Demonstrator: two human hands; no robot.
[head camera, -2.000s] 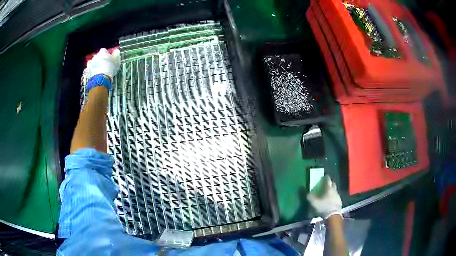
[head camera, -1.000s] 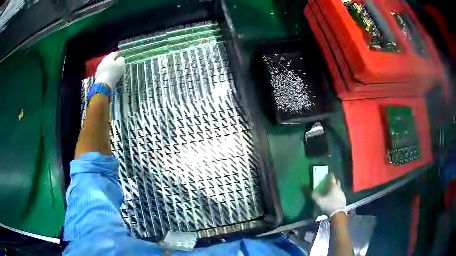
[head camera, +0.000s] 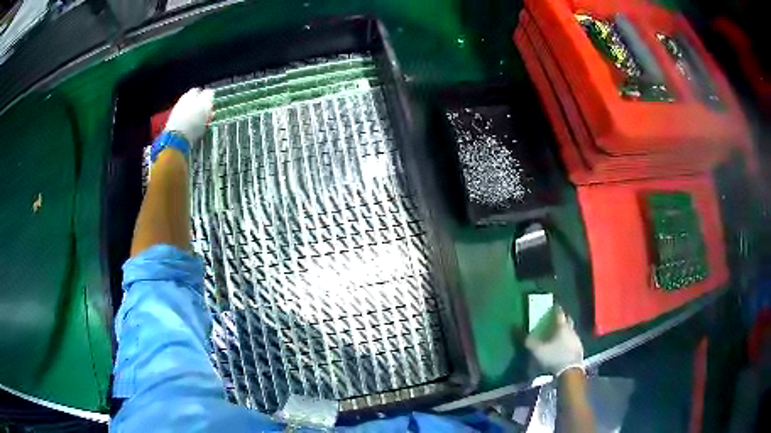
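Note:
Silver finned heatsinks (head camera: 313, 211) fill the large black tray (head camera: 461, 338) in close rows, with several crosswise at the back. My left hand (head camera: 192, 115), in a white glove with a blue wrist band, is at the back left of these rows; its fingers are close together and I cannot tell if they grip a heatsink. My right hand (head camera: 558, 345), also white-gloved, is at the near end of a pale green-white strip (head camera: 540, 309) on the green mat. Its fingertips are small and blurred, so a grip on the strip cannot be made out.
A small black tray (head camera: 541, 199) of screws (head camera: 490, 173) stands right of the large tray, with a small black block (head camera: 533, 258) in front of it. Farther right, a green circuit board (head camera: 676, 241) lies on a red foam pad (head camera: 610, 254). Stacked red foam holders (head camera: 575, 127) stand behind.
My left hand has moved slightly right, along the back left of the heatsink rows. My right hand has stayed by the pale strip. The whole view has shifted slightly.

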